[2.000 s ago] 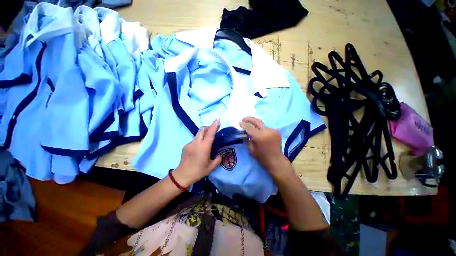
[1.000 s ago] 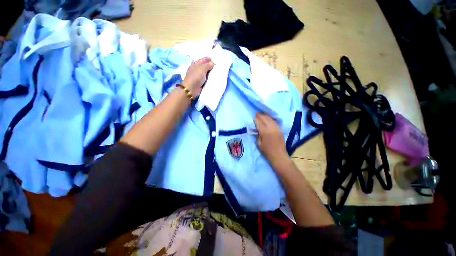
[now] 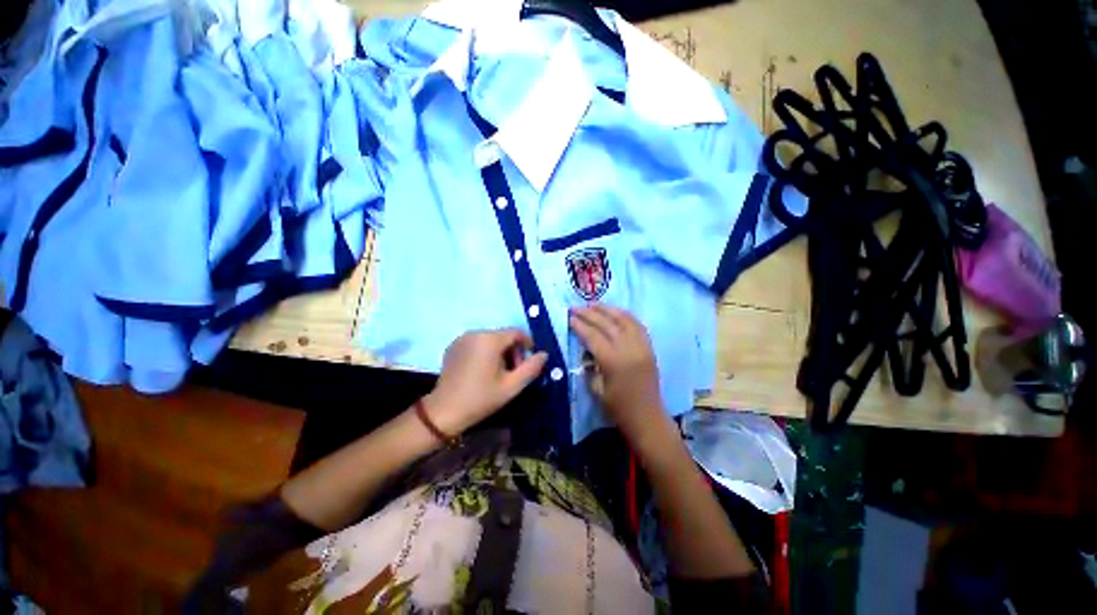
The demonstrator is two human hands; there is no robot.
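Note:
A light blue uniform shirt point(image 3: 445, 258) lies face up on the table in front of me, its white collar point(image 3: 544, 114) at the far end. The navy button placket point(image 3: 525, 270) with white buttons runs down toward me. A shield badge point(image 3: 589, 274) sits below the navy pocket trim point(image 3: 580, 234). My left hand point(image 3: 487, 378) pinches the placket near a lower button. My right hand point(image 3: 616, 358) rests on the shirt just right of the placket, fingers curled. Whether it holds a small tool is unclear.
Stacked shirts point(image 3: 156, 204) lie at the left. Black hangers point(image 3: 884, 240) lie heaped at the right, beside a pink pouch point(image 3: 1010, 270) and a clear mug point(image 3: 1053, 360). Grey-blue garments point(image 3: 36, 415) show at far left. The wooden table's point(image 3: 938, 412) near edge runs below the hangers.
The shirt now lies spread with its collar folded down. My left hand has moved from the collar down to the lower placket. My right hand has moved slightly down, beside the placket.

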